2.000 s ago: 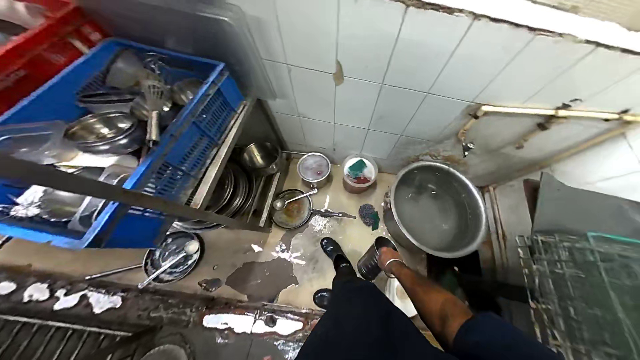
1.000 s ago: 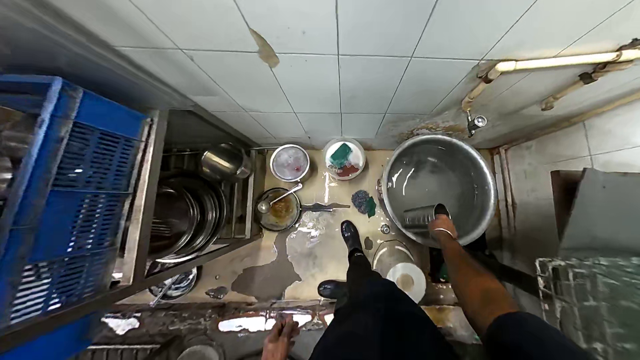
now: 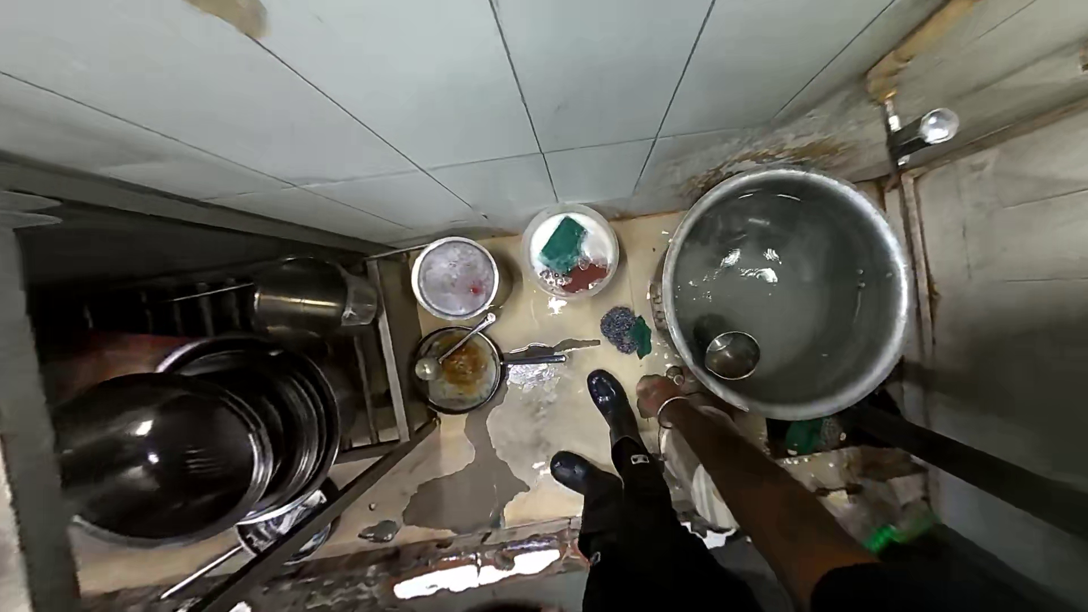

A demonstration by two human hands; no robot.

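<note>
My right hand [image 3: 659, 395] is low beside the left edge of a large metal pot [image 3: 790, 289] of water, near a small round item at its fingers; whether it grips that cannot be told. A metal cup [image 3: 733, 355] sits in the water at the pot's lower left. Left of my hand lie a scouring pad [image 3: 618, 329] and a green scrap of pad [image 3: 641, 337]. A white tub [image 3: 571, 252] holds a green scrub pad [image 3: 563, 244] and something reddish in suds. My left hand is out of the frame.
A dirty frying pan [image 3: 461, 370] with a ladle [image 3: 463, 340] in it lies by a bucket [image 3: 456, 278] of cloudy liquid. Dark pans [image 3: 170, 459] and a steel pot [image 3: 310, 297] fill the rack at left. A tap [image 3: 926, 129] projects from the wall. The floor [image 3: 544, 408] is wet.
My right hand has left the inside of the large pot and moved left to its outer edge; the metal cup stays in the water. My left hand, seen at the bottom earlier, has left the view.
</note>
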